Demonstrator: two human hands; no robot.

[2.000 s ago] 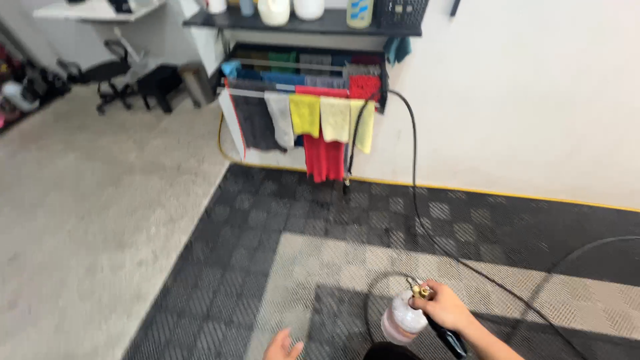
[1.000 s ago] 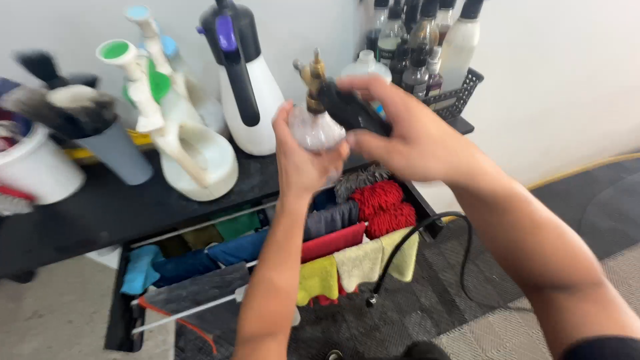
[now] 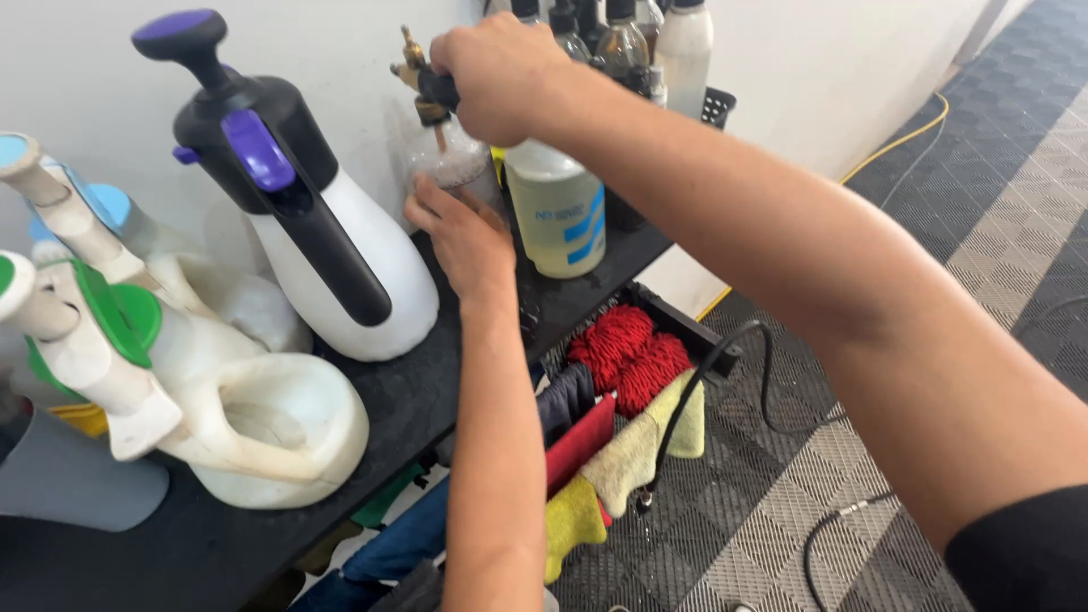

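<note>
Near the wall, at the back of the black shelf, is a clear foam bottle with a brass fitting on top. My right hand grips the black part of its head from above. Against the bottle's lower side rests my left hand, its far fingers partly hidden. A jug of pale yellow liquid stands just right of the bottle, partly behind my right forearm. To the left is a white pump sprayer with a black and purple top.
White plastic jugs and a grey cup occupy the shelf's left part. Several bottles stand in a black basket at the right. Below hang cloths and red mitts; a black hose runs over the tiled floor.
The view has moved from the floor area to the shelf. My hands have brought the foam bottle from above the floor to the shelf, between the pump sprayer and the jug.
</note>
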